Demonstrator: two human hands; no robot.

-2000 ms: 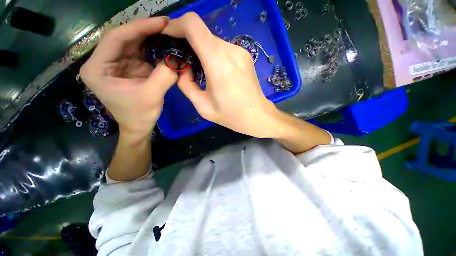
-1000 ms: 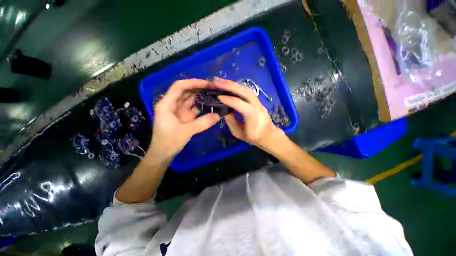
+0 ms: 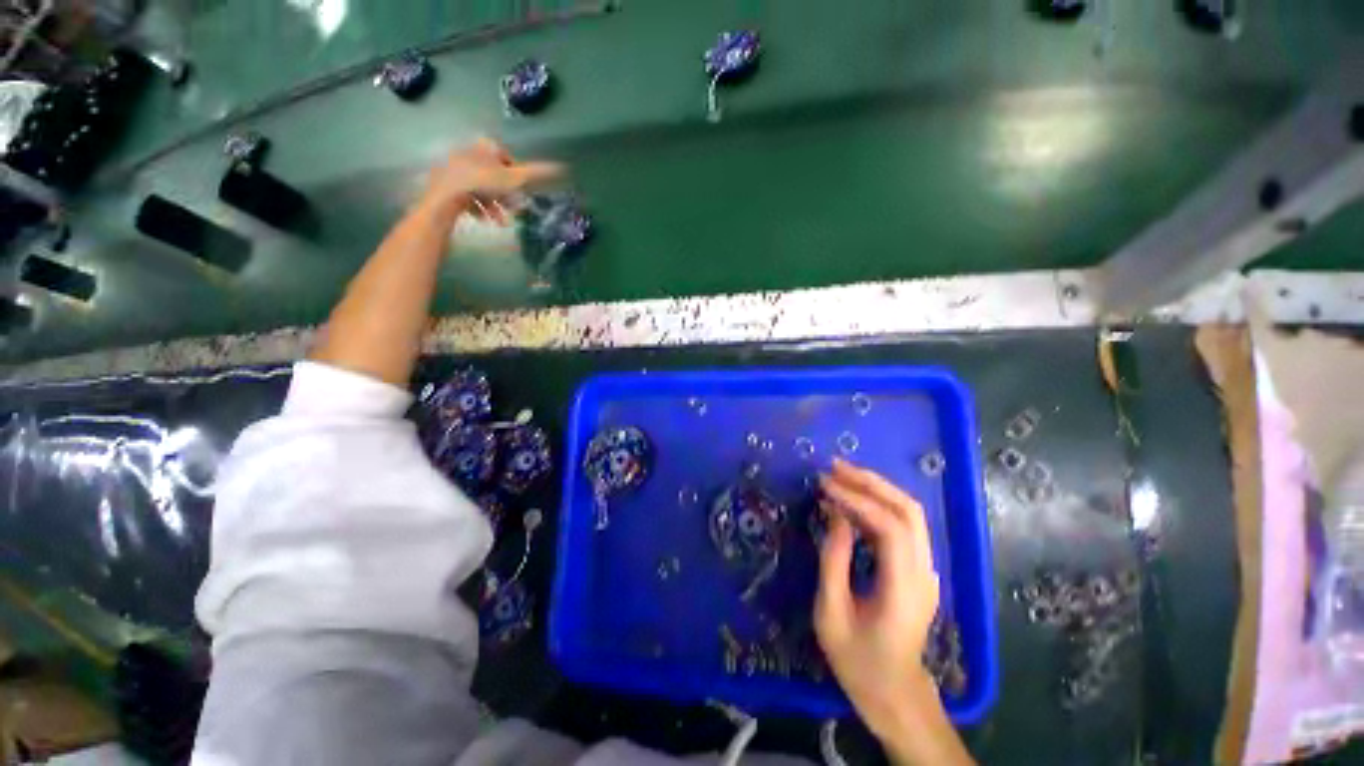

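My left hand (image 3: 486, 180) reaches over the green conveyor. A blurred round board unit (image 3: 560, 229) is at its fingertips; I cannot tell whether it is held or let go. My right hand (image 3: 886, 576) is over the right part of the blue tray (image 3: 980, 569), its thumb and fingers curled around a dark unit, mostly hidden. Another round unit (image 3: 748, 521) lies in the tray's middle, and one with a pale lead (image 3: 618, 458) near its left wall. Small metal rings (image 3: 848, 443) are scattered in the tray.
Several units (image 3: 464, 427) cluster left of the tray. More rings (image 3: 1077, 599) lie on the black mat at right. The conveyor (image 3: 898, 180) carries units (image 3: 733, 57) and black blocks (image 3: 192, 232). A pale metal bar (image 3: 1242, 195) crosses at upper right; cardboard (image 3: 1234, 449) is at far right.
My hands were together on a dark unit over the tray. They have parted: the left has moved out over the conveyor, the right is lower in the tray. The view has shifted towards the conveyor.
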